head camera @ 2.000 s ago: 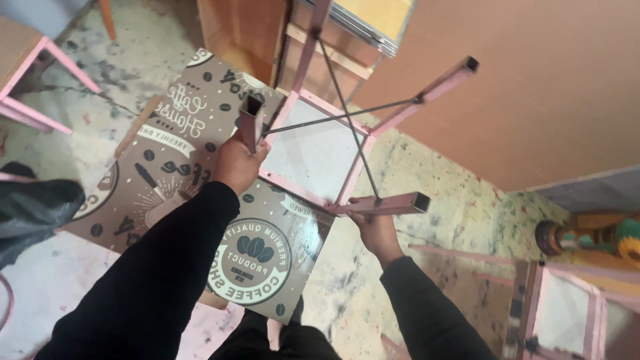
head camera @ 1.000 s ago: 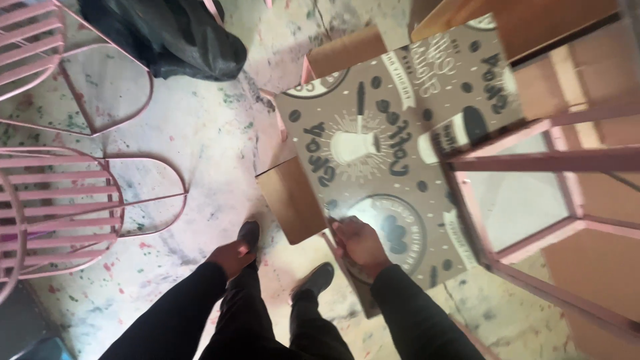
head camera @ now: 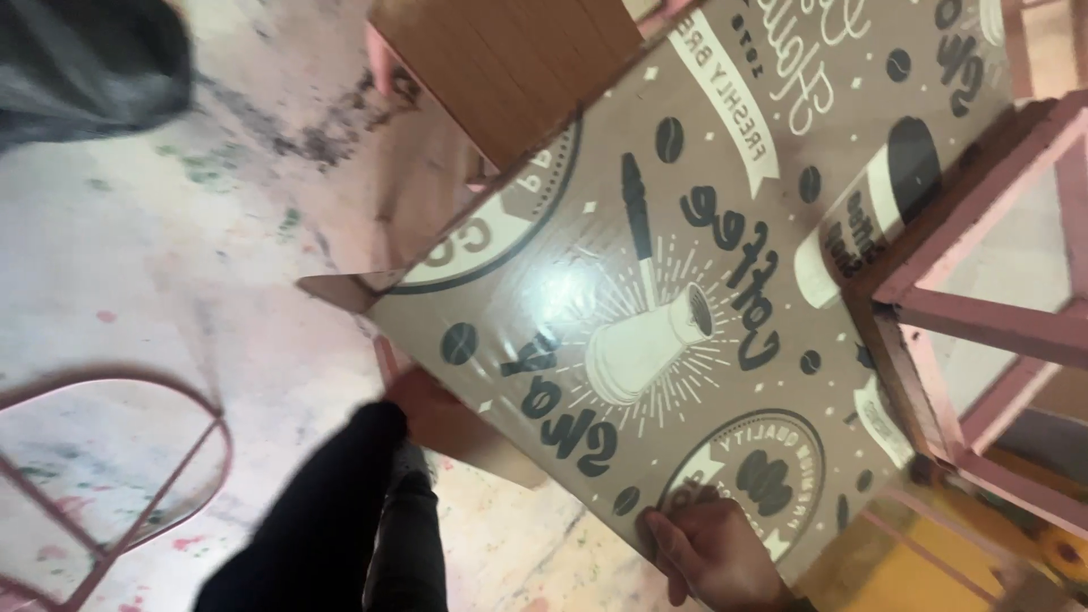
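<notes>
A glossy brown panel (head camera: 544, 340) printed with coffee motifs fills the middle of the view, tilted. My right hand (head camera: 714, 544) grips its lower edge, thumb on the printed face. My left sleeve reaches up to the panel's lower left edge; the left hand (head camera: 421, 399) is blurred and mostly hidden there, so its hold is unclear. A pink metal frame (head camera: 994, 327) with a pale panel inside lies against the right side of the printed panel.
Pink bent-metal furniture (head camera: 223, 425) stands on the stained pale floor at lower left. A dark draped item (head camera: 93, 68) is at upper left. A brown wood-look board (head camera: 510, 68) sits behind the panel. Something yellow (head camera: 901, 552) shows at lower right.
Two seconds ago both hands were on the pink frame's legs; now my right hand is on the printed panel. Since one second ago, my left hand has moved up to the panel's edge.
</notes>
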